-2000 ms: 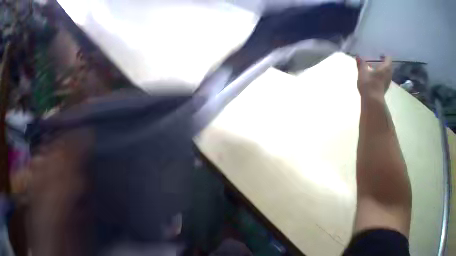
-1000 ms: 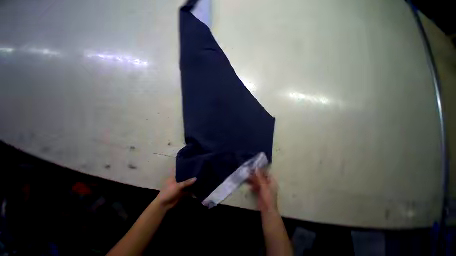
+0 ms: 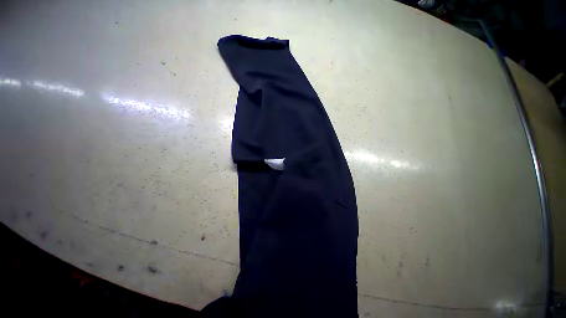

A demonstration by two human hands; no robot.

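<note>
A dark grey fabric piece (image 3: 304,205) lies lengthwise on the pale cutting table (image 3: 434,205). It runs from the upper middle down past the bottom edge of the view. Its far end is folded over, and a folded layer ends in a straight edge near the middle, where a small white patch shows. Neither of my hands is in view. Whether they touch the near end of the cloth below the frame cannot be seen.
A thin metal rail (image 3: 539,161) runs along the right side of the table. A brownish surface (image 3: 540,118) lies beyond it. The table's near edge curves across the lower left, with darkness below. Dim, unclear items are at the top right.
Both hands were on the cloth's near end and are now out of view. The cloth has changed shape, with its far end folded over. The white strip no longer shows at the near end.
</note>
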